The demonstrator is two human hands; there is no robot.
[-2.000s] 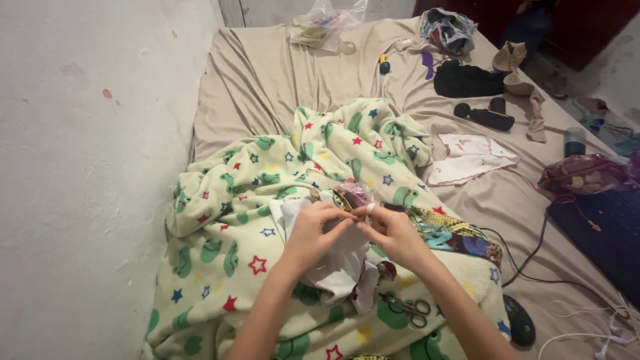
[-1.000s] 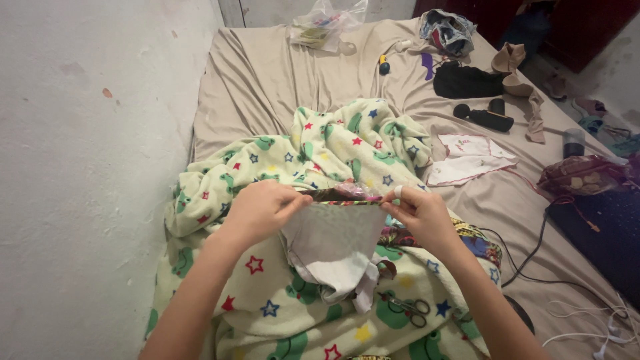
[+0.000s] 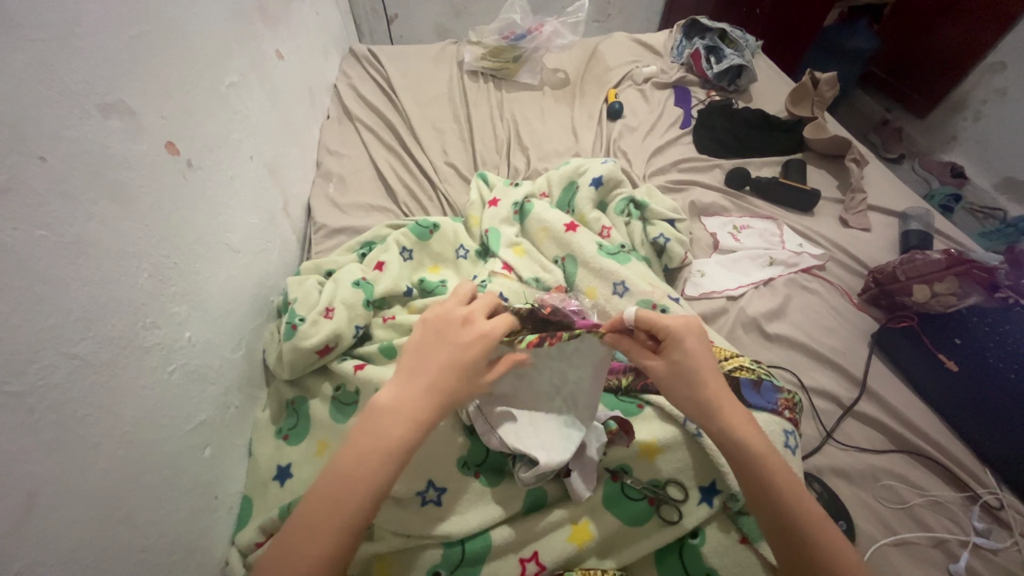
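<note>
A white cloth [image 3: 552, 400] with a dark, colourful patterned edge hangs between my two hands. My right hand [image 3: 668, 348] pinches the edge at its right end between thumb and fingers; something white is wrapped around one finger. My left hand [image 3: 456, 344] is at the left end, thumb and fingers around the edge, though the exact contact is partly hidden. Small scissors [image 3: 652, 492] lie on the frog-print fleece blanket [image 3: 432, 528] below the cloth. More patterned fabric [image 3: 752, 376] lies beside and behind my right wrist. Crinkled clear plastic [image 3: 564, 306] shows just beyond the edge.
A white wall [image 3: 160, 280] borders the bed on the left. To the right lie an embroidered white cloth [image 3: 748, 252], a black massage gun [image 3: 776, 188], a dark cable [image 3: 860, 392], white earphones [image 3: 972, 536] and a dark blue flat object [image 3: 960, 384]. A plastic bag [image 3: 524, 48] sits at the far end.
Two seconds ago my hands were close together at the cloth; they then moved apart, stretching its edge. Since one second ago my left hand has shifted right along the edge.
</note>
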